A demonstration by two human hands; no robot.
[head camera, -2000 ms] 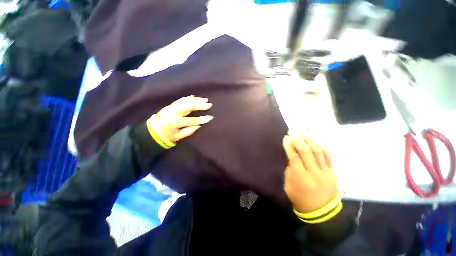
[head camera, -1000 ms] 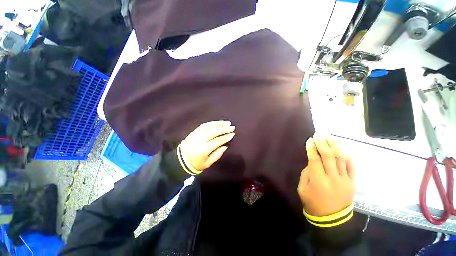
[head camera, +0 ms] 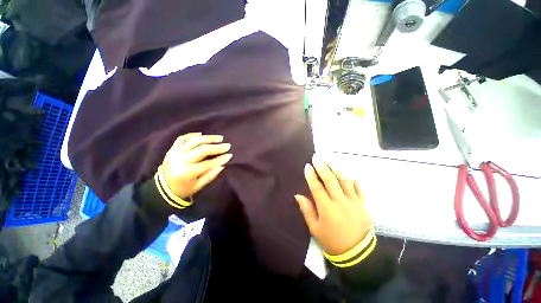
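A large dark maroon garment panel [head camera: 249,100] lies over the white table and hangs over its front edge. Its right edge runs up to the presser foot and needle [head camera: 309,83]. My left hand [head camera: 193,164] lies on the middle of the panel, fingers slightly apart, pressing on the cloth. My right hand [head camera: 335,207] rests at the panel's right edge, fingers apart, partly on the panel and partly on the table. A white strip [head camera: 315,260] shows below my right hand beside the panel's lower edge.
A black smartphone [head camera: 406,109] lies right of the needle. Red-handled scissors [head camera: 483,198] lie near the table's front edge. A small metal attachment [head camera: 465,86] is behind them. Another dark panel [head camera: 166,26] lies at the back left. A blue crate [head camera: 44,160] stands on the left.
The camera view has shifted, so the table appears further left. The panel's lower part has folds between the hands. My right hand's thumb and fingers are spread wider.
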